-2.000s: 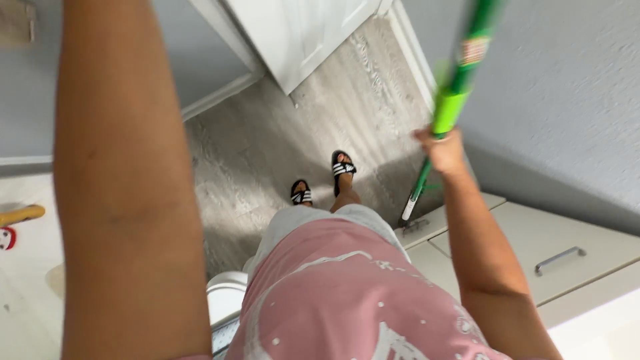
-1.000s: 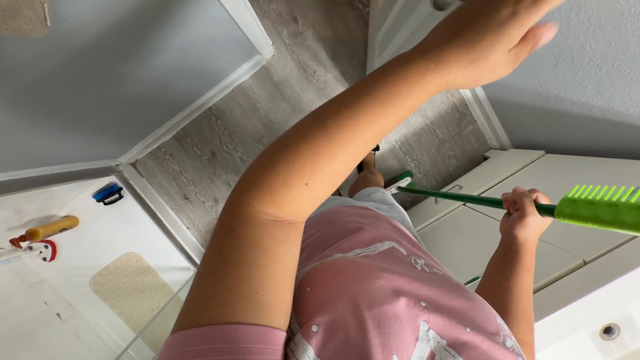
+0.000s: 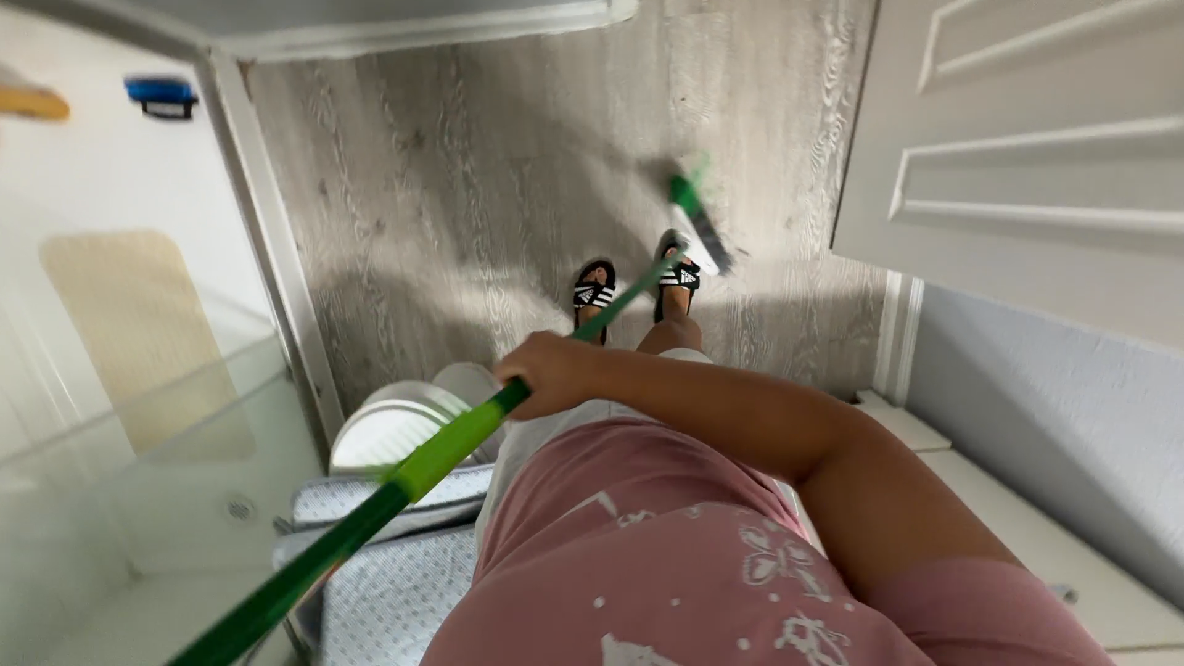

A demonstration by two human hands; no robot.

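My right hand (image 3: 555, 373) is closed around the green pole of a broom (image 3: 453, 449), just above the darker lower part of the shaft. The pole runs from the lower left of the view down toward my feet. Its broom head (image 3: 698, 227), green and white with dark bristles, is blurred and lies on the wood-look floor (image 3: 518, 166) beside my sandal (image 3: 680, 273). A light green sleeve wraps part of the pole. The other sandal (image 3: 594, 287) is to the left. My left hand is outside the view.
A white panelled door (image 3: 1027, 166) stands at the right, with a white cabinet (image 3: 999, 518) below it. At the left are a glass-sided shower with a beige mat (image 3: 129, 314) and a blue-backed brush (image 3: 162, 97). A white round-topped bin (image 3: 393, 425) and a patterned padded item (image 3: 398, 583) are beside me.
The broom has swung from my right side across my front, its head now on the floor by my feet. My left hand and forearm have left the view, which has turned.
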